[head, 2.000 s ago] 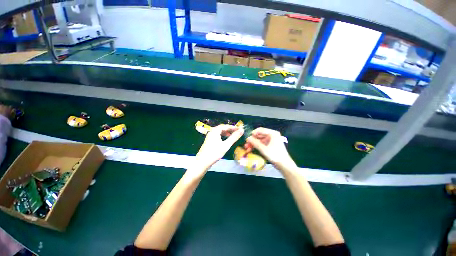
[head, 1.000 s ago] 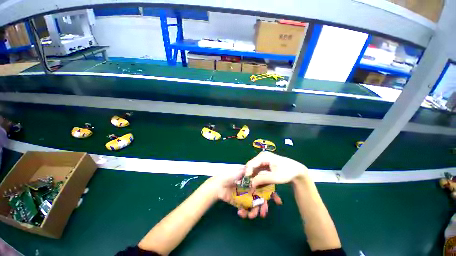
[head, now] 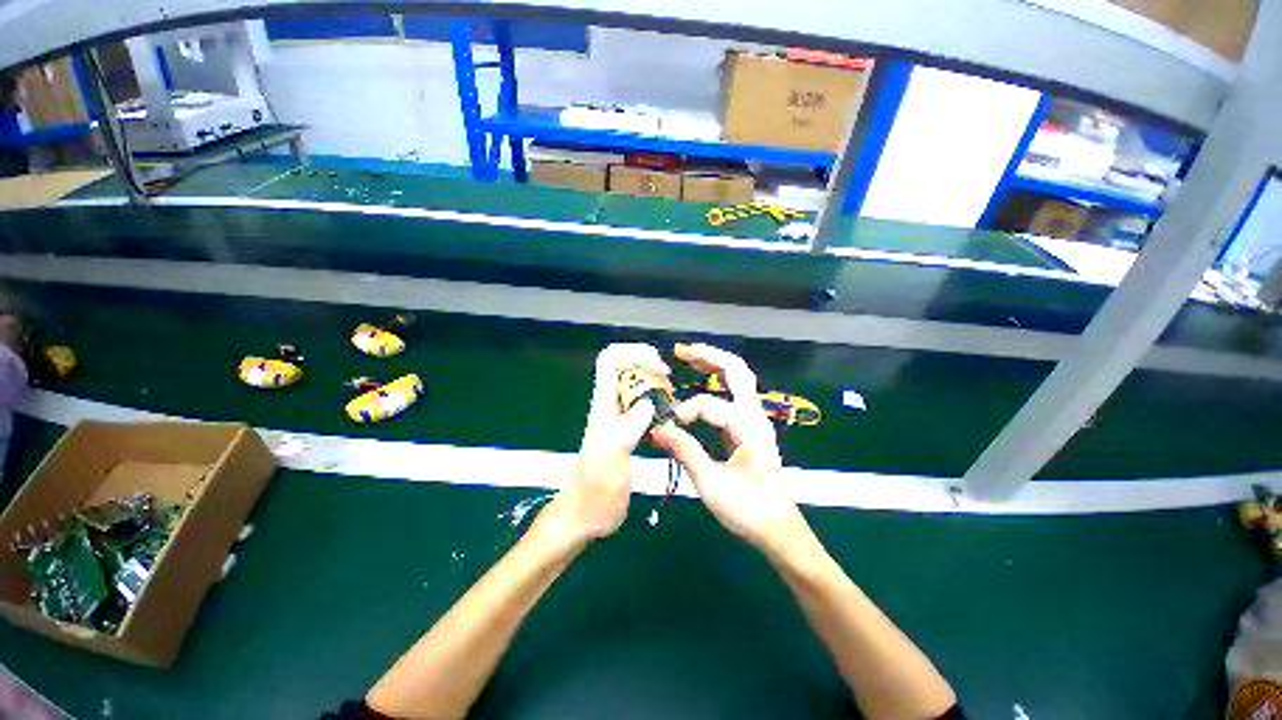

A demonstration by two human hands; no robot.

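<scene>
My left hand holds a yellow housing shell above the near white rail of the conveyor. A small green circuit board sits at the shell, between my thumbs. Thin dark and red wires hang below it, with a small white piece at the end. My right hand has its thumb and a finger at the board; its other fingers are spread. Another yellow shell lies on the belt just right of my right hand, and a yellow piece shows partly behind my right fingers.
An open carton of green boards stands at the left. Several yellow units with wires lie on the green belt. A slanted grey post stands at the right. Another person's sleeve shows at the left edge.
My hands have moved up from over the near bench to the rail, with a shell and board tilted between them. The units on the belt have shifted right.
</scene>
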